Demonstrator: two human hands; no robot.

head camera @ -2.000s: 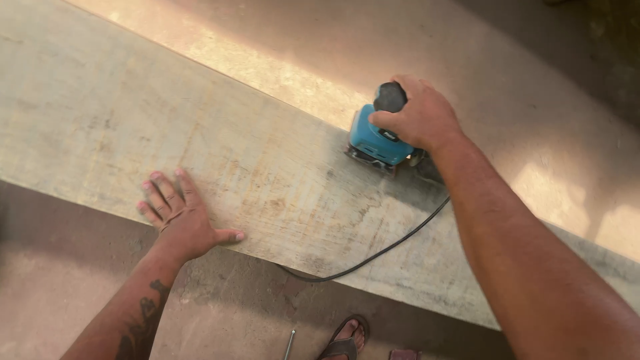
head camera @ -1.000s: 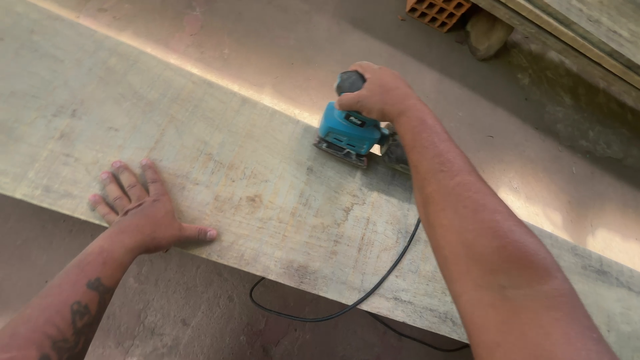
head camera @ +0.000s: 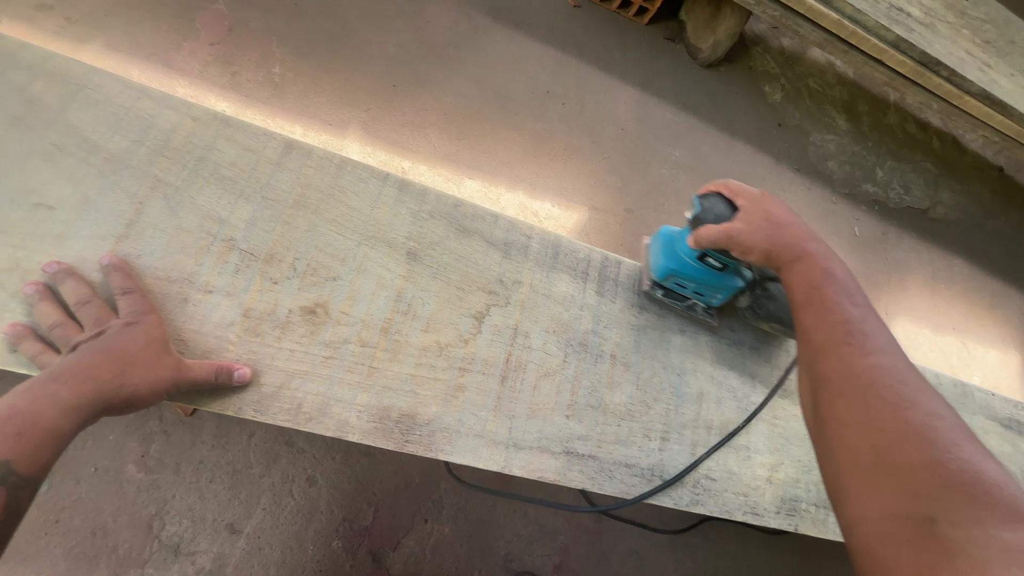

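Observation:
A wide, weathered wooden board [head camera: 384,304] runs from upper left to lower right, with dark stains and saw marks across its face. My right hand [head camera: 752,224] grips the black front knob of a blue electric sheet sander [head camera: 692,268], whose pad rests on the board near its far edge. The rear of the sander is partly hidden by my forearm. My left hand [head camera: 120,344] lies flat with fingers spread on the board at the left, its heel over the near edge, holding nothing.
The sander's black cord [head camera: 720,444] crosses the board and loops below its near edge. A concrete floor [head camera: 512,80] lies around the board. At the top right are a hollow orange brick [head camera: 632,6], a rounded block [head camera: 712,30] and more stacked boards [head camera: 928,56].
My right hand has moved the sander to the right along the board, farther from my left hand. My left hand stays flat near the near edge. The view has shifted.

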